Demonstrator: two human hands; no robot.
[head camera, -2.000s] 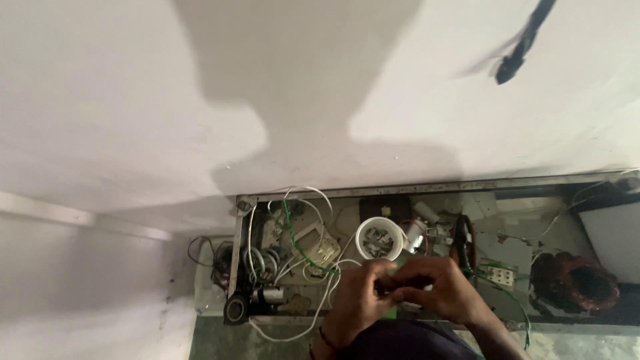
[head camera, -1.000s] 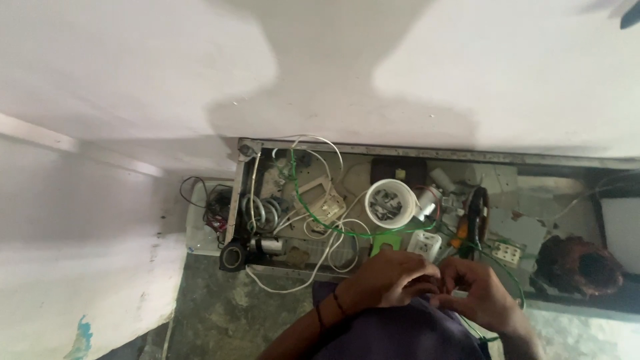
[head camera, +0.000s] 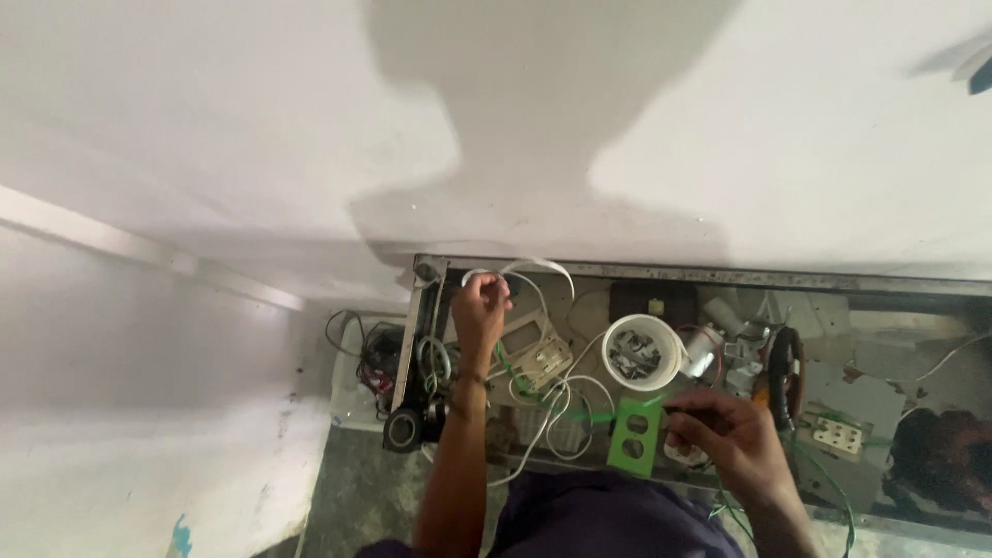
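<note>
My left hand (head camera: 479, 314) is raised over the left end of the bench, its fingers pinched near the white cable (head camera: 570, 283) and the upper end of the green wire (head camera: 505, 360). Whether it grips either one is unclear. My right hand (head camera: 725, 434), blurred, has thumb and forefinger closed on the other part of a thin green wire, just right of a green faceplate with two round openings (head camera: 635, 438). A white tub of small metal parts (head camera: 642, 353) stands behind the faceplate. A beige electrical fitting (head camera: 549, 360) lies between the hands amid looped white cable.
A metal-edged bench (head camera: 697, 273) runs along the wall. To the right are a metal cylinder (head camera: 701, 353), a black ring-shaped coil (head camera: 785, 376), a white terminal block (head camera: 835, 435) and a dark reddish coil (head camera: 942, 461). A white container with tangled wires (head camera: 349, 372) stands at the left.
My hands, close together in both earlier frames, are now far apart. The left hand has moved to the left and toward the wall. The green faceplate shows more fully.
</note>
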